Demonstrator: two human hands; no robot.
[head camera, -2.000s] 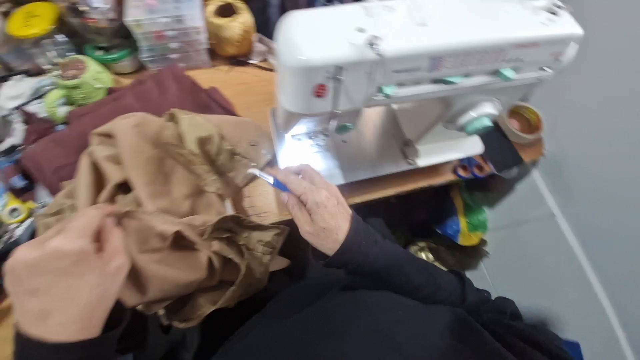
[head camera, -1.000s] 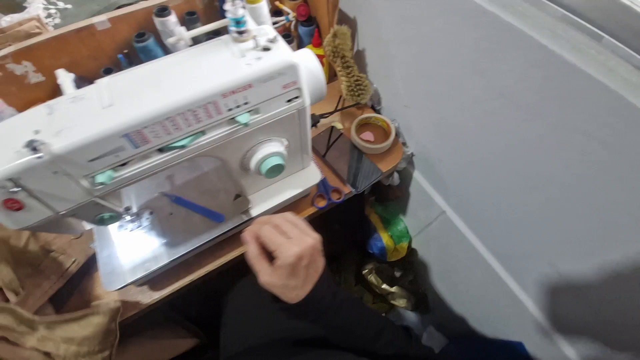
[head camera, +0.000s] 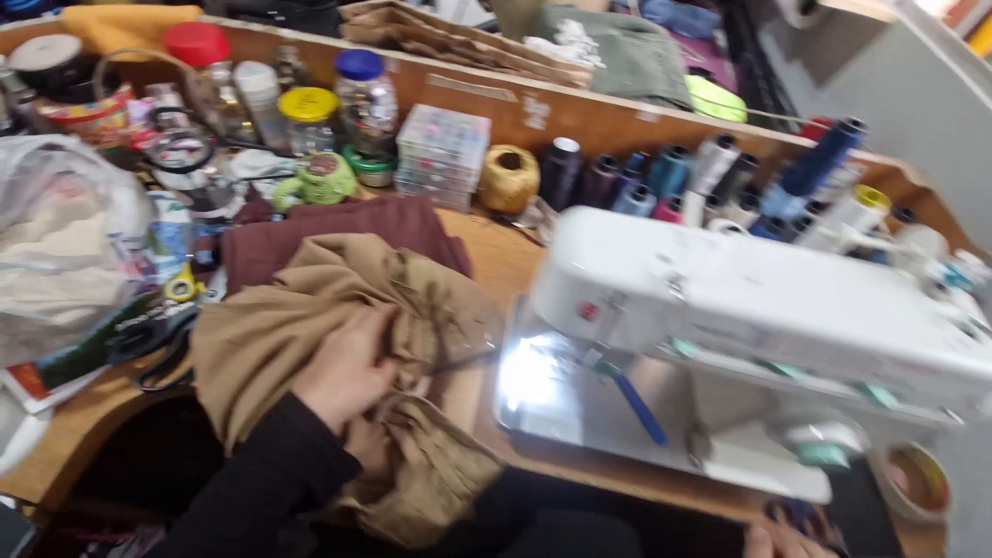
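Observation:
My left hand (head camera: 353, 372) grips a bunched tan cloth garment (head camera: 271, 333) on the wooden table, its fingers partly hidden in the folds. My right hand (head camera: 779, 542) is cut off by the bottom edge at the right, close to scissors with blue handles (head camera: 806, 521); whether it touches them cannot be told. Right of the cloth stands a white sewing machine (head camera: 759, 302) with its lamp lit. A blue-handled seam ripper (head camera: 639, 407) lies on the machine's metal bed. Folded maroon cloth (head camera: 341, 221) lies behind the tan garment.
Black-handled scissors (head camera: 167, 349) and a plastic bag (head camera: 62, 240) lie at the left. Jars, a clear bead box (head camera: 442, 155), golden twine (head camera: 508, 180) and thread spools (head camera: 670, 172) line the table's raised back board. A tape roll (head camera: 914, 480) is at the right edge.
The seam ripper was in my right hand two seconds ago; one second ago it lay on the machine bed, as now. My right hand is now nearer the blue-handled scissors. The view has swung right and back left.

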